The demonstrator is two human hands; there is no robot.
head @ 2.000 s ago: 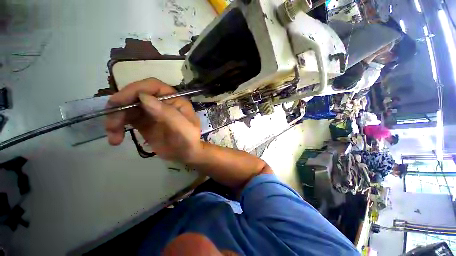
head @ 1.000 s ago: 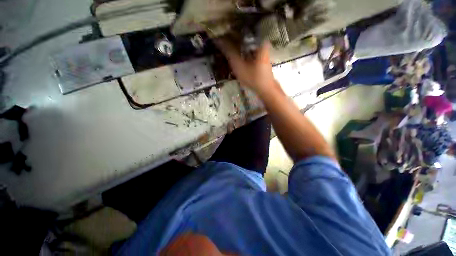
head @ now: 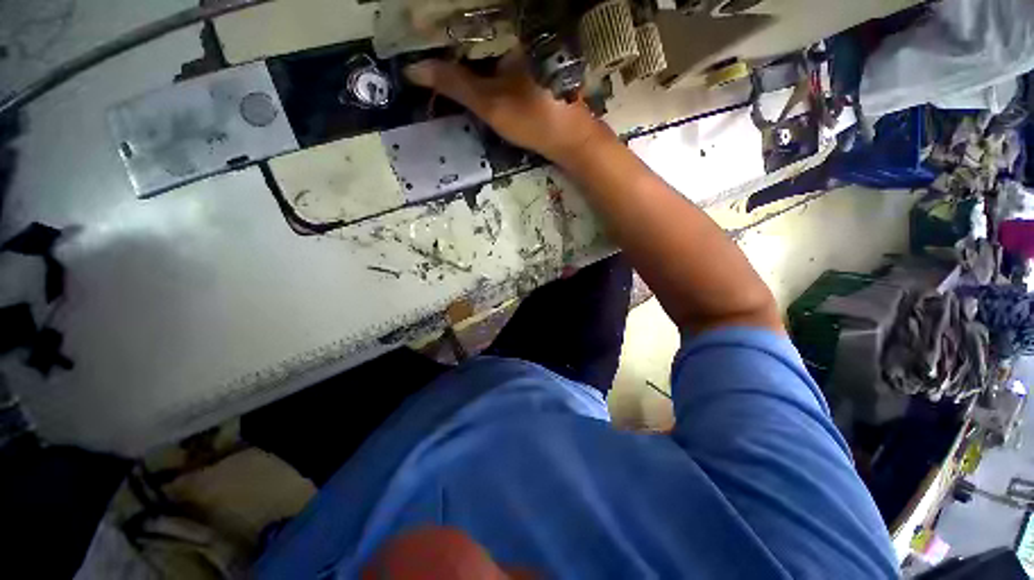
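My right hand reaches in from the right under the sewing machine head. Its fingers are at the dark opening in the bed, just right of a round shiny hook. Parts of the fingers are hidden, and I cannot tell whether they hold anything. A flat silver slide plate lies left of the opening. A grey plate with small holes lies below the opening. Ribbed tension knobs are above the hand. My left hand is not in view.
Small dark bits are scattered on the worn white table. Dark pieces lie at the far left. A bent dark tube crosses the upper left. Grey cloth is piled at the right. A blurred skin-coloured shape is at the bottom edge.
My right hand has let go of the long thin shaft it held two seconds ago and moved right, beneath the head. The head has swung up, exposing the opening and hook. The view has shifted.
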